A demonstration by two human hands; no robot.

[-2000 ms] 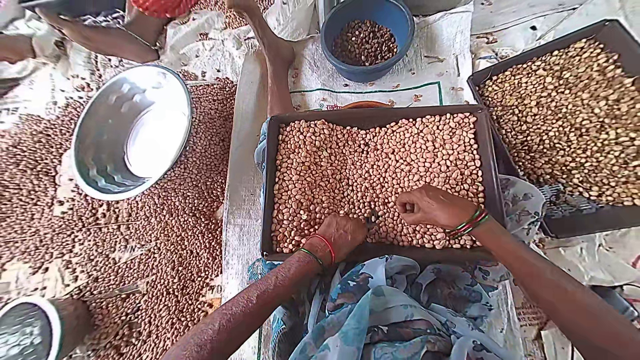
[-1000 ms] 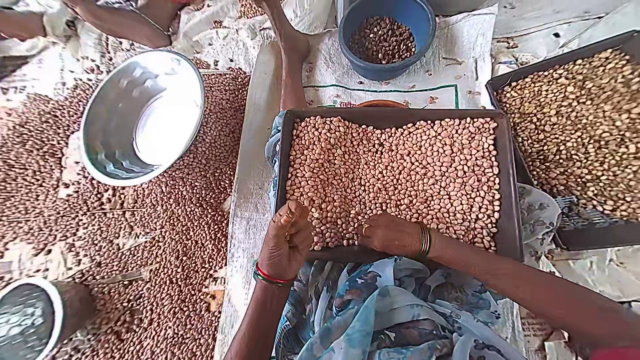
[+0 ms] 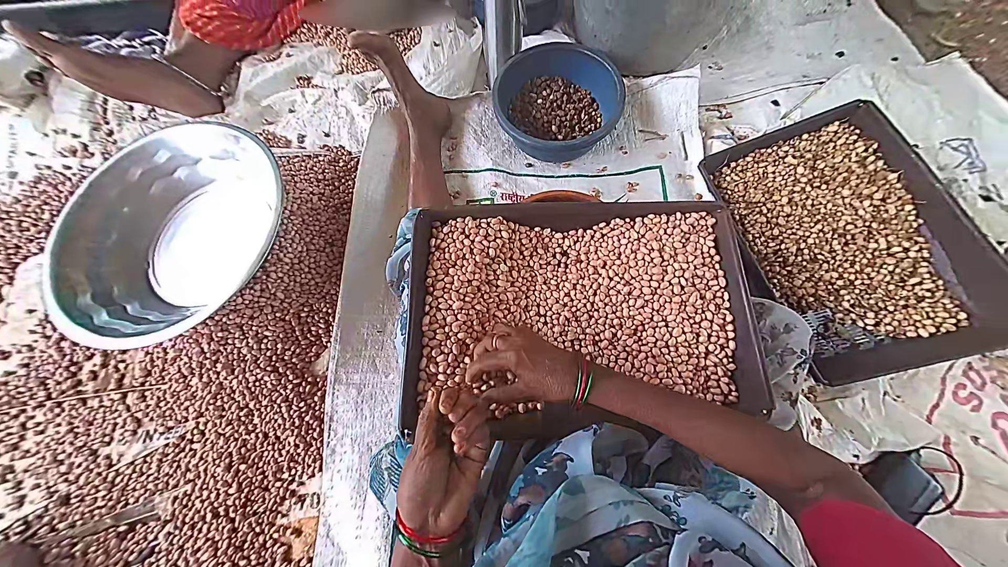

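Observation:
A dark rectangular tray [image 3: 744,315] full of pale pinkish-brown nuts or beans [image 3: 614,276] rests over my lap. My left hand [image 3: 445,465] is at the tray's near left corner, palm turned up and fingers curled; whether it holds anything is hidden. Just above and right of it, my right hand [image 3: 524,366] reaches over the near left part of the nuts, its fingers bent. A few darker pieces show under its palm, but a hold on them cannot be made out. The fingertips of both hands are close together.
An empty steel basin [image 3: 71,299] sits on a spread pile of brown nuts [image 3: 236,409] at left. A blue bowl [image 3: 555,150] of dark pieces stands beyond the tray. Another dark tray [image 3: 906,358] with yellowish-brown pieces lies at right. Another person's leg [image 3: 118,75] is at upper left.
My right hand has moved left across the nuts since two seconds ago. My left hand, earlier palm down on the tray's near edge, is now turned palm up at the corner.

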